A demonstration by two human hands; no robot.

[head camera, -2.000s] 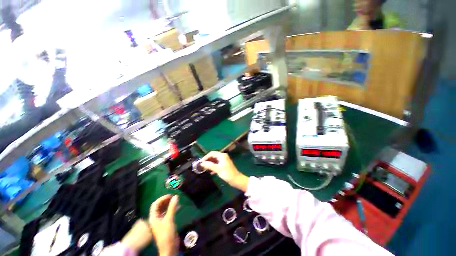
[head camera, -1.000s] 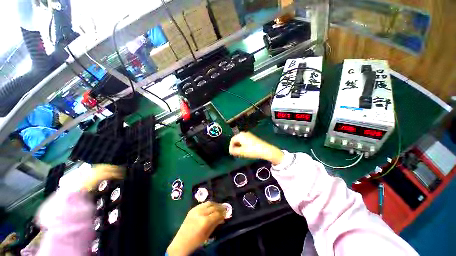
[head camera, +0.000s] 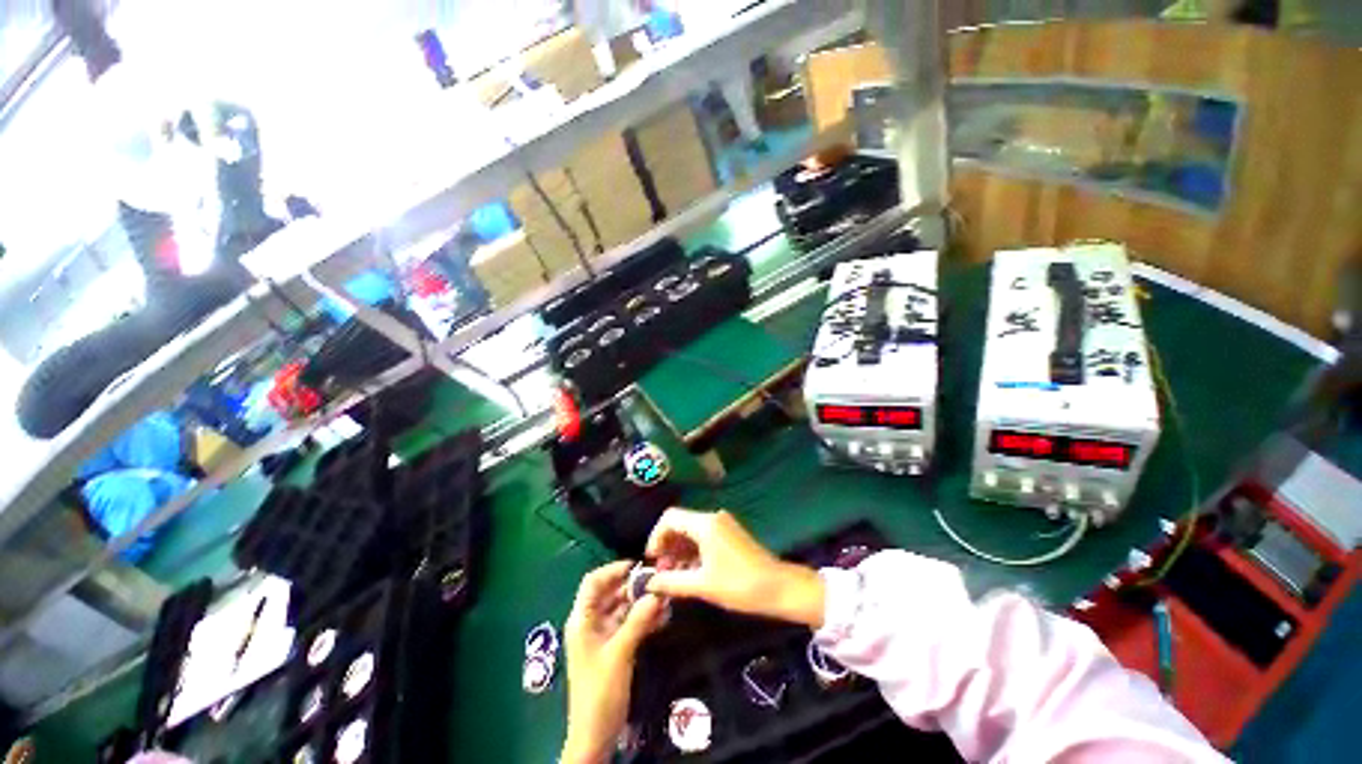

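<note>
My left hand (head camera: 604, 642) and my right hand (head camera: 732, 567) meet above the work tray (head camera: 717, 672), both with fingertips on one small round watch module (head camera: 642, 581). The tray holds several round units, partly hidden by my hands and right sleeve. Just beyond my hands is the black test fixture (head camera: 598, 485) with its upright red handle (head camera: 568, 414). A round unit with a green-lit face (head camera: 647, 466) sits on the fixture. Two round units (head camera: 539, 657) lie on the green mat left of the work tray.
Two white power supplies (head camera: 875, 358) with red digits stand at the right. A red parts box (head camera: 1180, 664) is at the right edge. Black trays and white paper (head camera: 235, 649) lie at left. A filled tray (head camera: 650, 321) is on the far side under the metal shelf.
My left hand has risen from the work tray and my right hand has come down to meet it at a round unit. Another pink-sleeved arm at left has mostly gone from view.
</note>
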